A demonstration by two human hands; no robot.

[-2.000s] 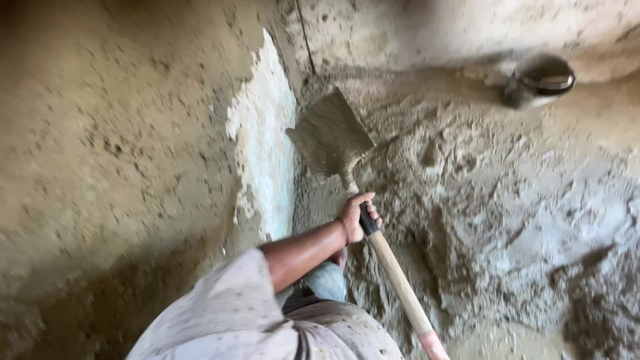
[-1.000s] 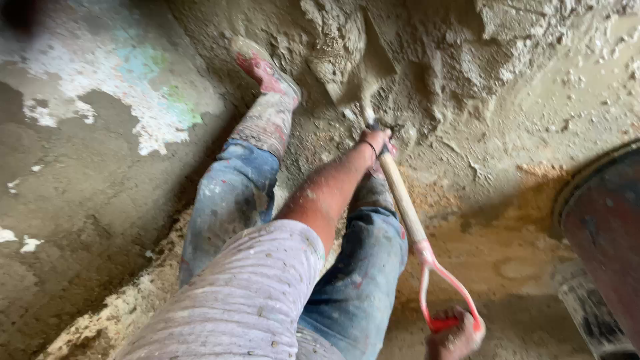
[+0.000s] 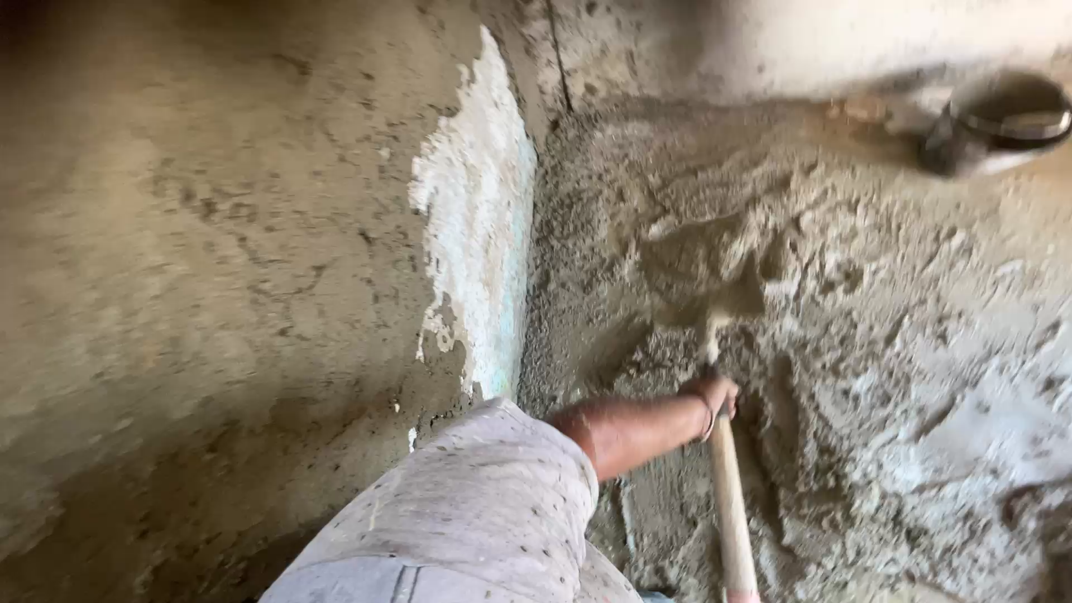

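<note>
My left hand (image 3: pixel 710 397) is closed around the lower shaft of a shovel (image 3: pixel 734 511), just behind its blade. The wooden shaft runs down to the bottom edge, where a bit of its red grip shows. Wet mortar (image 3: pixel 879 360) covers the floor, and the square, mortar-coated blade lies over it, blurred and hard to tell from the mix. My right hand is out of the frame.
A plastered wall (image 3: pixel 251 251) with a bare white and pale blue patch (image 3: pixel 486 218) stands close on the left. Another wall (image 3: pixel 804 50) closes off the top. A dark bucket (image 3: pixel 1009 117) sits at the upper right.
The view has swung from my legs to the wall corner. My right hand, on the red shovel handle a second ago, has left the view. My left hand still grips the shaft.
</note>
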